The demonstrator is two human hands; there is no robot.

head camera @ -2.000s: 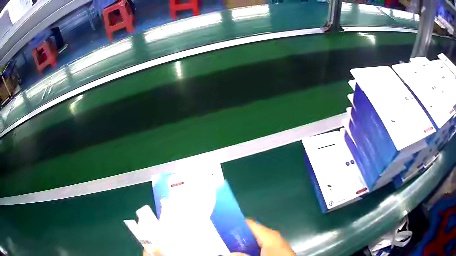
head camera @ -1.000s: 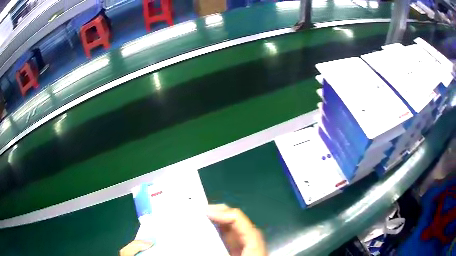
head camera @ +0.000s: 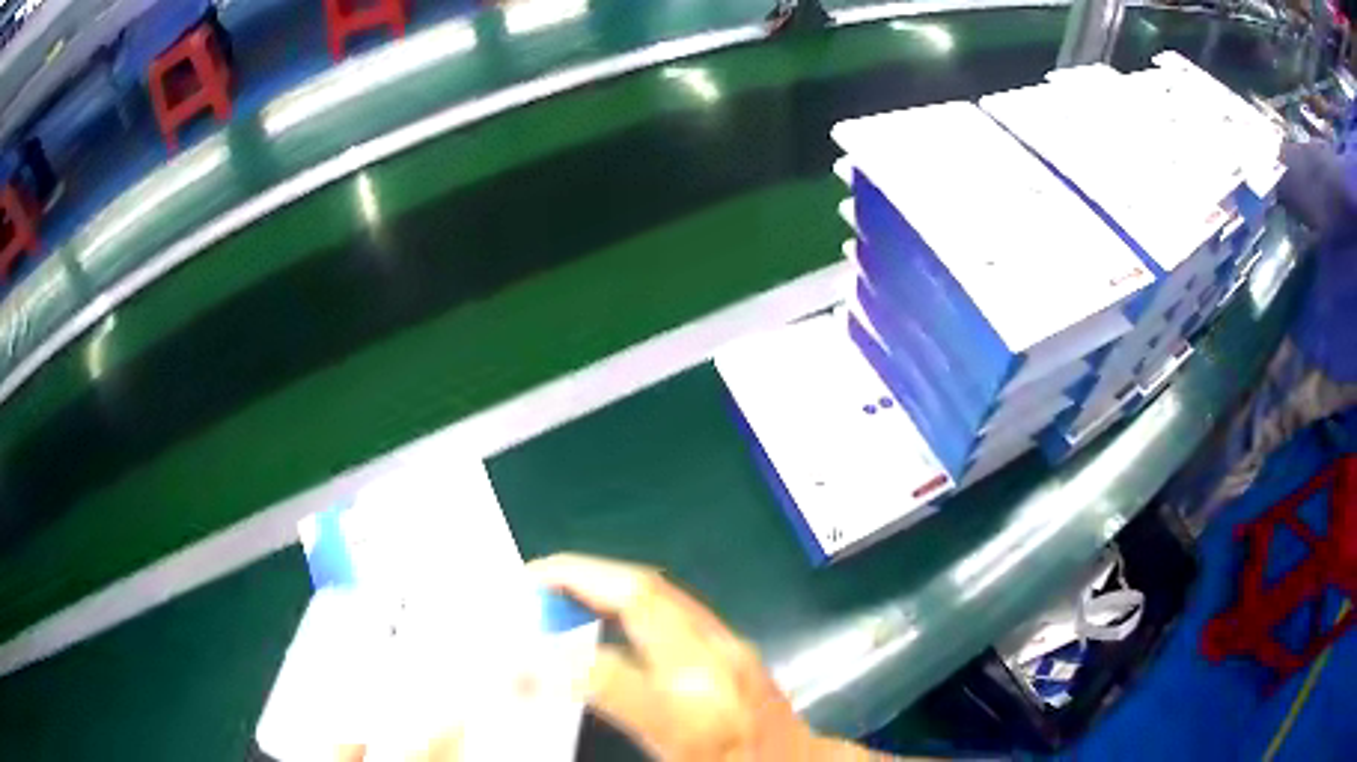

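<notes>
A white box with a blue patch (head camera: pixel 432 536) lies on the green ledge at the lower left, its top overexposed. A white sheet or flap (head camera: pixel 432 655) lies over its near part; I cannot tell which it is. My right hand (head camera: pixel 670 655) grips the right side, thumb and fingers near a small blue edge. My left hand (head camera: pixel 335 749) shows only as a pale, blurred patch at the bottom edge, mostly hidden or cut off.
Stacked white-and-blue boxes (head camera: pixel 997 223) stand at the right, with a single box (head camera: pixel 833 432) beside them. A pale divider strip (head camera: pixel 640 365) borders the green belt (head camera: pixel 491 253). A black bin (head camera: pixel 1153 566) with scraps and a red stool (head camera: pixel 1287 558) are at the lower right.
The view has swung right, so the stacks appear further left and more floor shows at right. A white flap or sheet now spreads over the near part of the box; my right hand has closed on its side.
</notes>
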